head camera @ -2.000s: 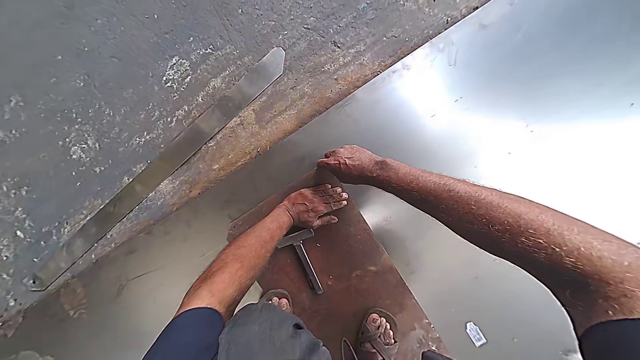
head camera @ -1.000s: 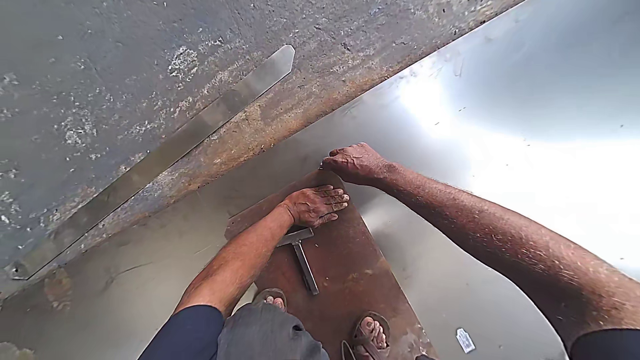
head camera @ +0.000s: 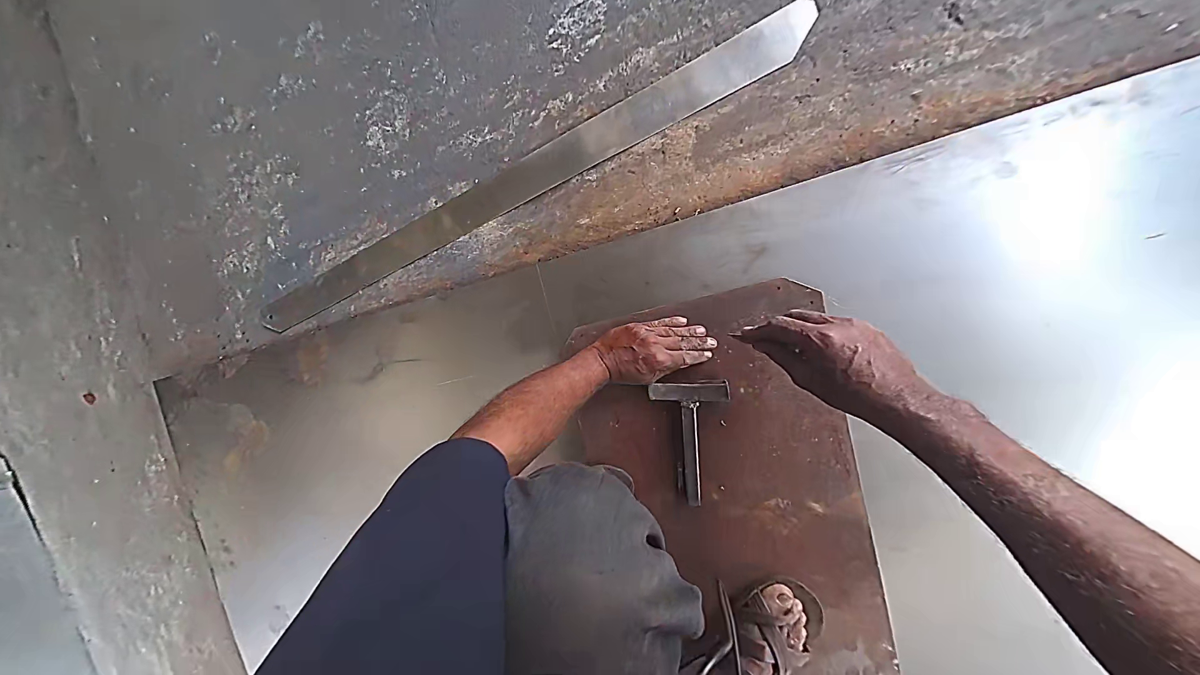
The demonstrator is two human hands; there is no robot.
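My left hand (head camera: 654, 351) lies palm down, fingers spread, on a rust-brown metal plate (head camera: 787, 487) with clipped corners. Pinched in the fingers of my right hand (head camera: 830, 356) is a thin pointed tool (head camera: 745, 335), its tip over the plate's upper part; its kind is unclear. Just below my left hand, a T-shaped steel tool (head camera: 690, 441) rests on the plate. The brown plate lies on a large shiny sheet of metal (head camera: 947, 281).
A long steel strip (head camera: 562, 159) with pointed ends lies on the worn grey surface (head camera: 309, 112) beyond the sheet. My sandalled foot (head camera: 778, 623) stands on the brown plate, beside a curved metal object (head camera: 727, 623) that is partly hidden.
My right hand has moved from the brown plate's top corner inward over the plate, nearer my left hand. My left hand stays flat on the plate. The view has turned noticeably.
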